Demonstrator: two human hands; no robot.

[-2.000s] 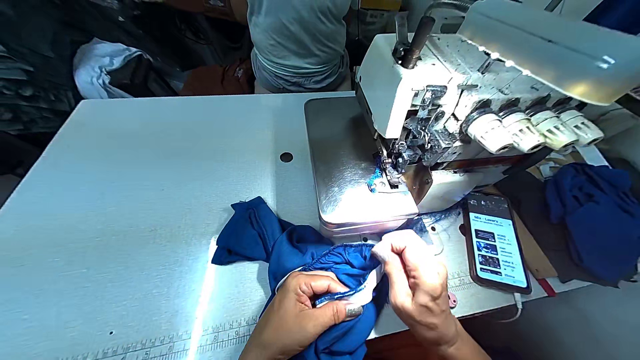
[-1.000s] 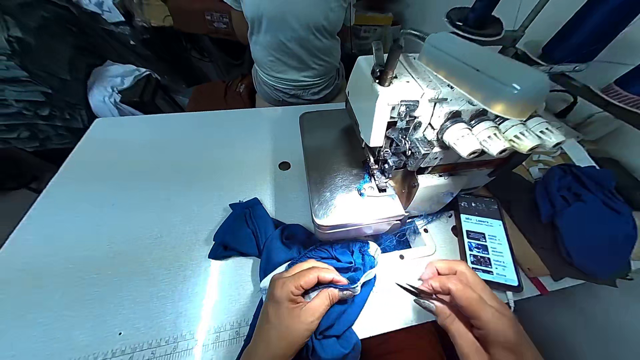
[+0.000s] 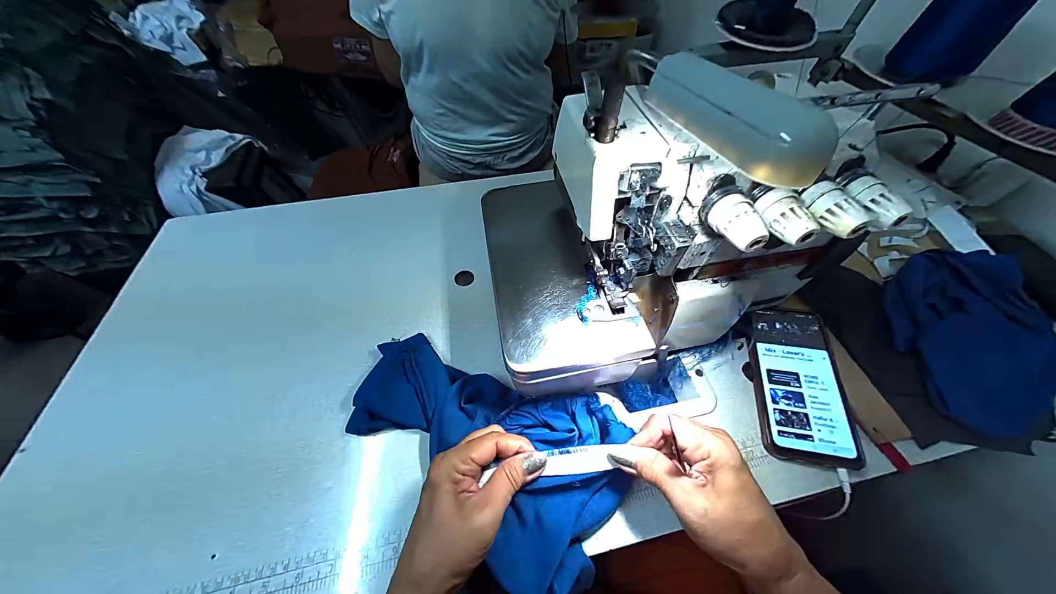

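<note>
A white elastic band (image 3: 577,460) is stretched flat between my hands over gathered blue fabric (image 3: 544,511) at the table's front edge. My left hand (image 3: 470,503) pinches the band's left part between thumb and fingers. At its right part, my right hand (image 3: 701,487) grips it with thumb and forefinger and also holds a small dark pointed tool (image 3: 676,445), mostly hidden in the palm. Just beyond the fabric is an overlock sewing machine (image 3: 610,346) with its metal plate and needle area lit; blue thread lies at its presser foot.
A phone (image 3: 807,388) with a cable lies right of my right hand. More blue fabric (image 3: 973,338) rests on dark cloth and cardboard at the right. Thread cones (image 3: 957,41) stand at the upper right. Another person (image 3: 478,82) is beyond the white table (image 3: 289,330), near dark fabric piles.
My right hand, apart from the fabric one second ago with the pointed tool in its fingers, has moved left and now grips the white band. The band is now drawn straight between both hands.
</note>
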